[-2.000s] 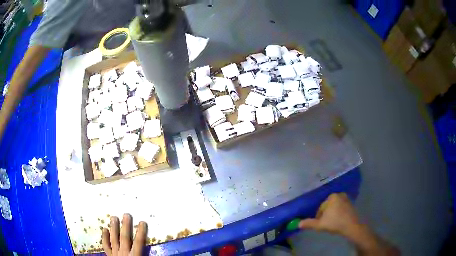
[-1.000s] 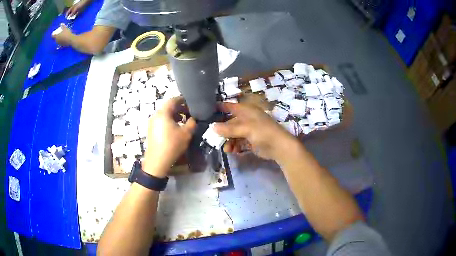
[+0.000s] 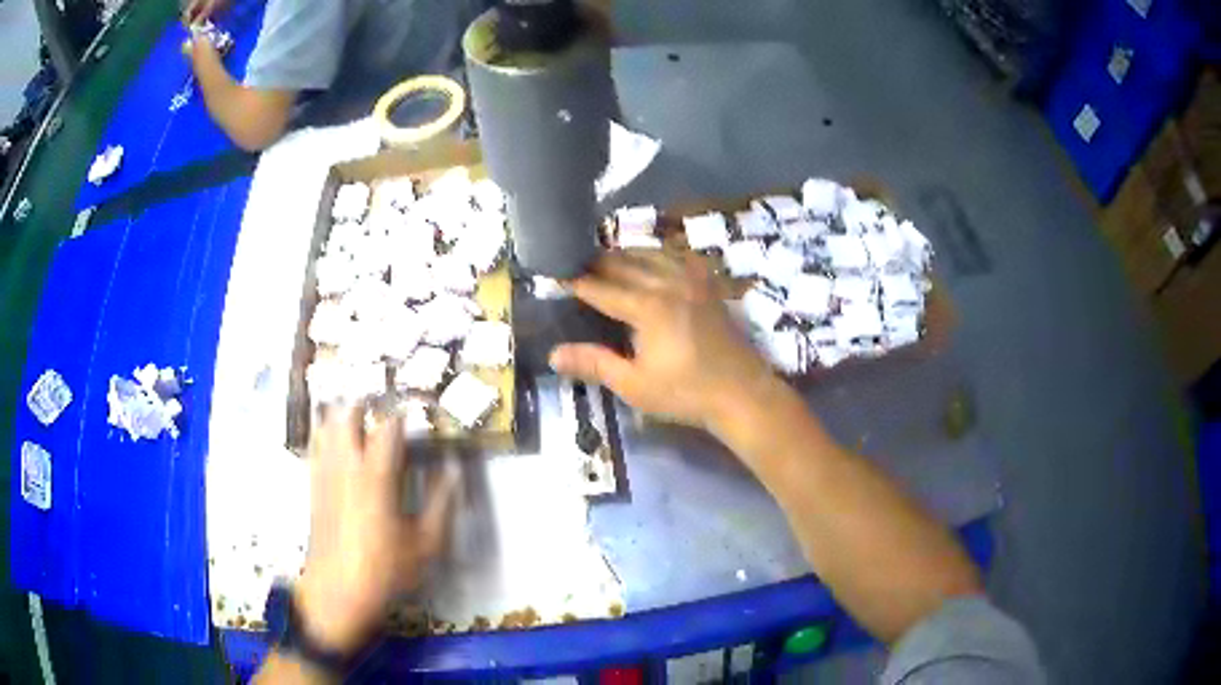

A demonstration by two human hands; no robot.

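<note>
My right hand point(image 3: 670, 335) reaches over the press fixture point(image 3: 593, 448), thumb and fingers apart, fingertips by the foot of the grey press cylinder point(image 3: 542, 154). A small white part point(image 3: 548, 286) shows at its fingertips; whether it is gripped I cannot tell. My left hand point(image 3: 368, 529), blurred, is over the front edge of the left cardboard tray point(image 3: 301, 388), fingers spread; nothing shows in it. The tray holds several white inserts point(image 3: 423, 365). Several white inserts point(image 3: 857, 254) lie in the right cardboard tray point(image 3: 937, 328), partly hidden by my right hand.
A masking tape roll point(image 3: 419, 110) lies behind the left tray. Small white piles point(image 3: 145, 402) lie on the blue sheet point(image 3: 134, 535). A green button point(image 3: 806, 638) and a red button point(image 3: 620, 676) are on the front edge. Another person's arm point(image 3: 248, 107) is at upper left.
My left hand has moved from beside the cylinder down to the left tray's front. My right hand has opened near the cylinder, and the white block it held over the fixture no longer shows there.
</note>
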